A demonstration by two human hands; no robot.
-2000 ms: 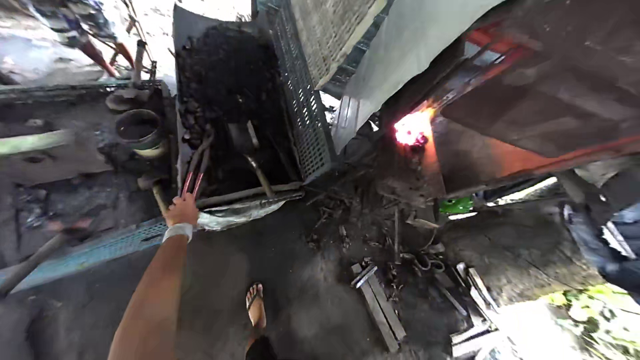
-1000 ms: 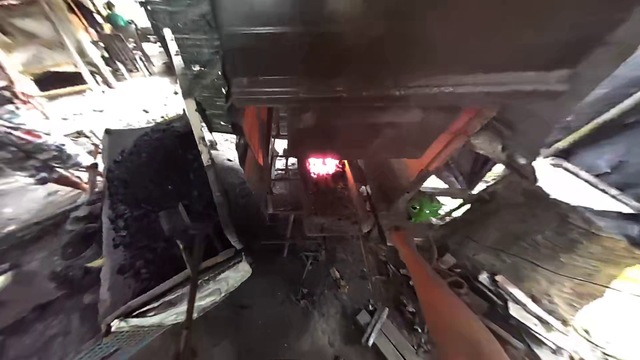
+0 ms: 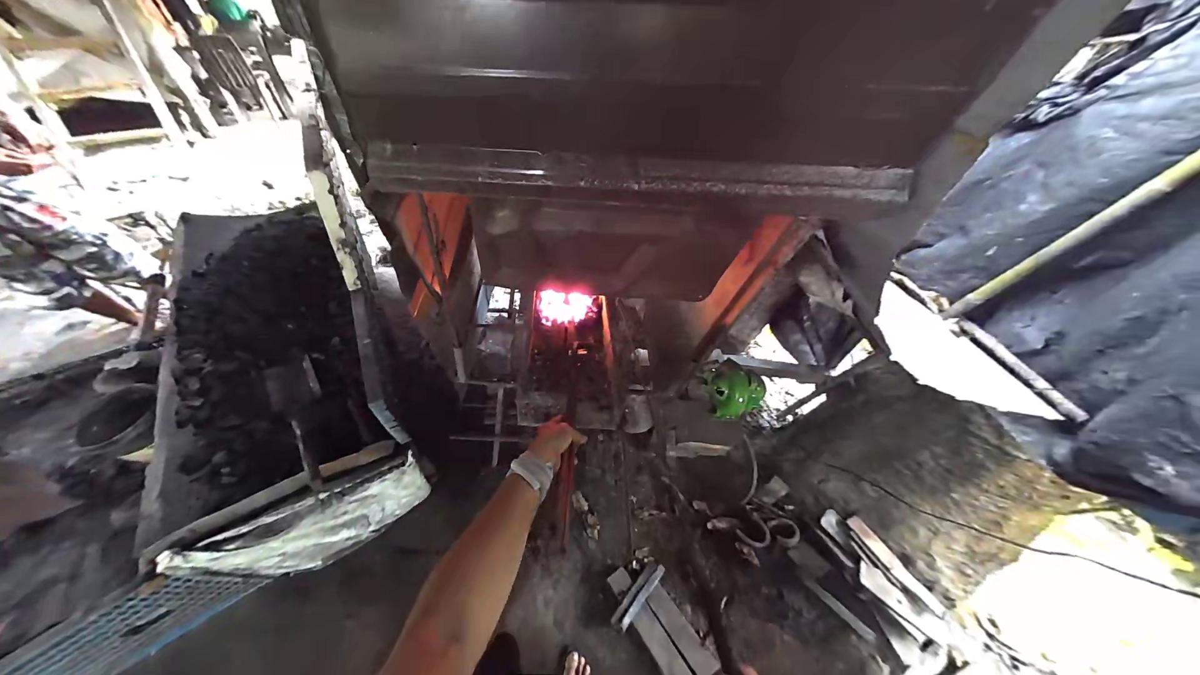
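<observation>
My left hand (image 3: 557, 441), with a pale band around the wrist, is closed on the reddish handles of long metal tongs (image 3: 566, 497). The tongs point away from me into the forge (image 3: 567, 408), toward the glowing fire (image 3: 565, 307); their far end is lost in the dark and glare. My right hand is not clearly seen. Left of the forge stands a box of black charcoal (image 3: 253, 291), with a long-handled tool (image 3: 305, 445) resting in it.
A dark metal hood (image 3: 637, 94) hangs low over the fire. A green round device (image 3: 734, 389) sits right of the forge. Flat bars (image 3: 661, 619) and scrap pieces (image 3: 881, 581) lie on the floor. At the far left edge is a person's leg (image 3: 112, 302).
My left hand has moved from beside the charcoal box to the front of the forge, with the tongs. An arm seen at the right one second ago has left the view. The view has swung toward the fire.
</observation>
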